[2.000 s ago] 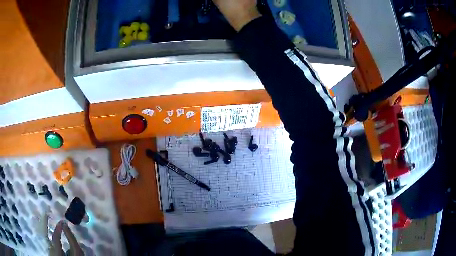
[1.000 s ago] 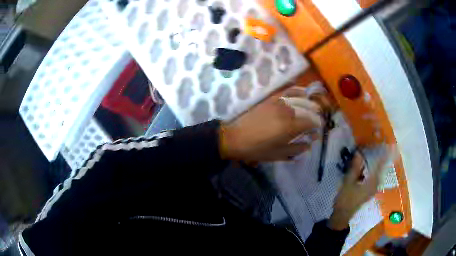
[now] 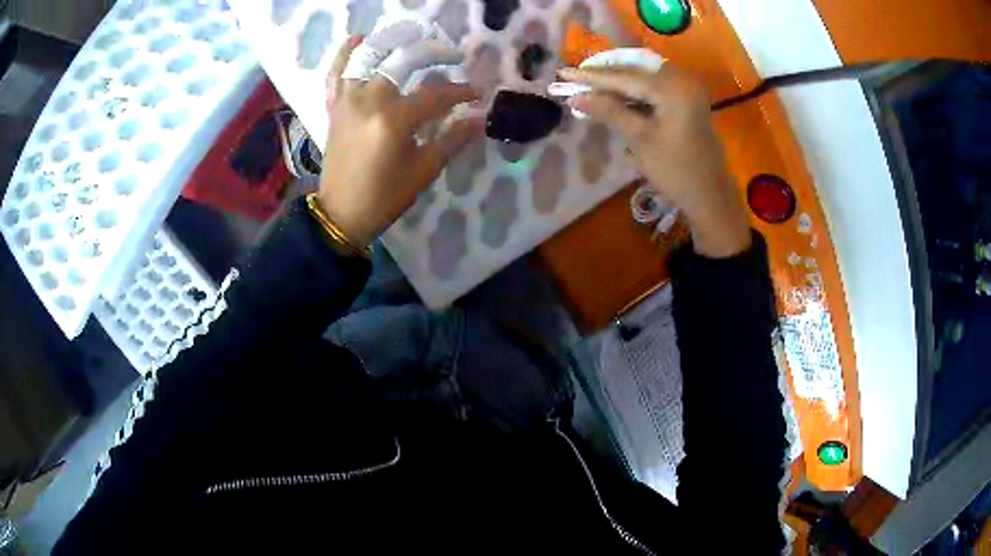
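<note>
A dark, palm-sized black block (image 3: 524, 116) lies on the white tray (image 3: 440, 285) with lobed pockets, with a faint green glow at its lower edge. My left hand (image 3: 380, 147) is at its left side, fingers spread, fingertips close to its edge. My right hand (image 3: 679, 141) is at its upper right, thumb and finger close together by its corner. White covers show on fingers of both hands. Whether the fingertips hold a small piece is too blurred to tell. Small black units (image 3: 532, 60) and an orange piece (image 3: 592, 41) lie near the block.
An orange ledge (image 3: 810, 277) curves down the right with a red button (image 3: 772, 198) and green buttons (image 3: 664, 11). A white cable (image 3: 649, 206) and printed paper (image 3: 652, 380) lie inside it. Another white tray (image 3: 82, 163) and a red object (image 3: 245, 163) are at left.
Both hands have moved from the printed paper and cable area up and left to either side of the black block on the tray. The camera view has shifted slightly.
</note>
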